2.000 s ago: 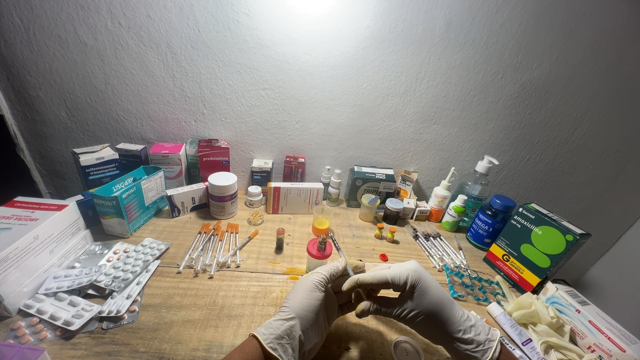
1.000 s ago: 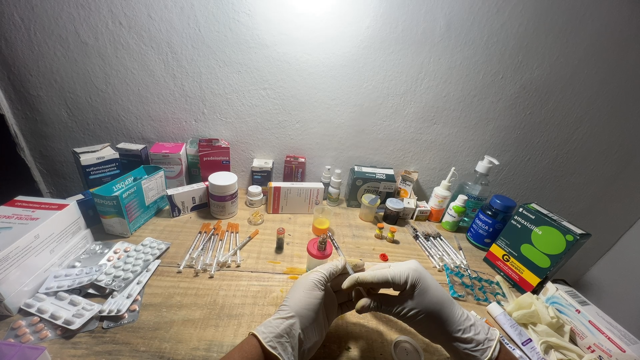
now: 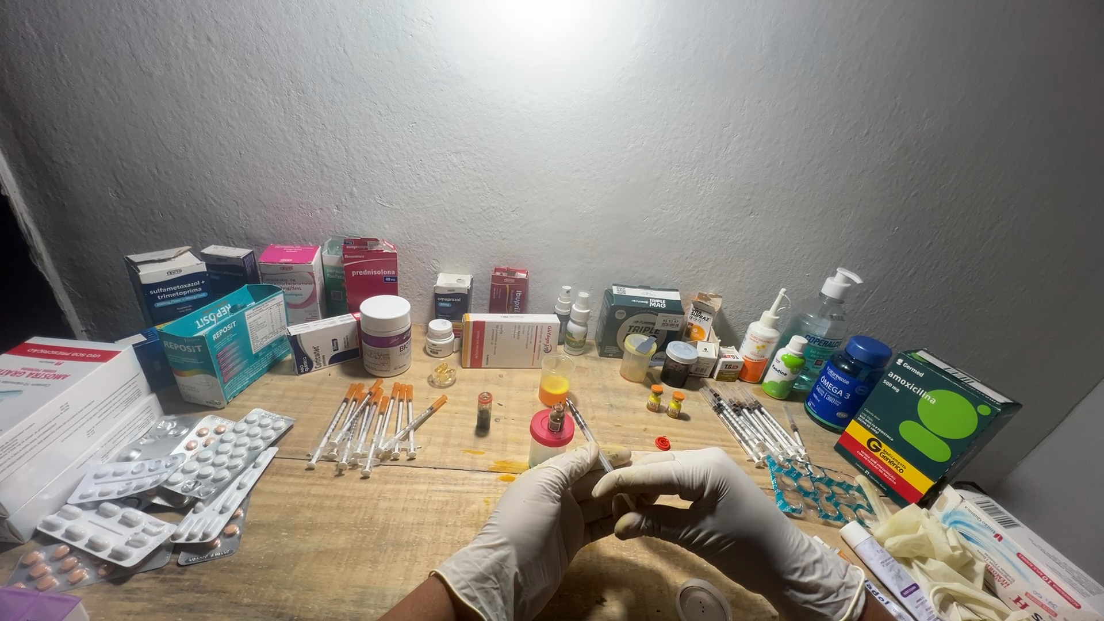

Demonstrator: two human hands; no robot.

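Observation:
Both hands wear pale latex gloves. My left hand (image 3: 539,526) grips the barrel of a slim syringe (image 3: 589,433), which slants up and to the left. My right hand (image 3: 699,509) has its thumb and fingers at the syringe's lower end. Just beyond the fingers stands a jar with a red lid (image 3: 552,431), a small glass vial (image 3: 556,417) on top of it. The syringe's tip is near that vial; whether they touch I cannot tell. Behind them is a clear cup of orange-yellow liquid (image 3: 555,384). A dark vial (image 3: 484,414) stands to the left.
Orange-capped syringes (image 3: 371,423) and blister packs (image 3: 112,509) lie left. More syringes (image 3: 750,423), a teal blister pack (image 3: 819,492), an amoxicillin box (image 3: 927,423) and loose gloves (image 3: 931,552) are right. Medicine boxes (image 3: 511,341) and bottles line the wall. A white lid (image 3: 703,599) lies near the front.

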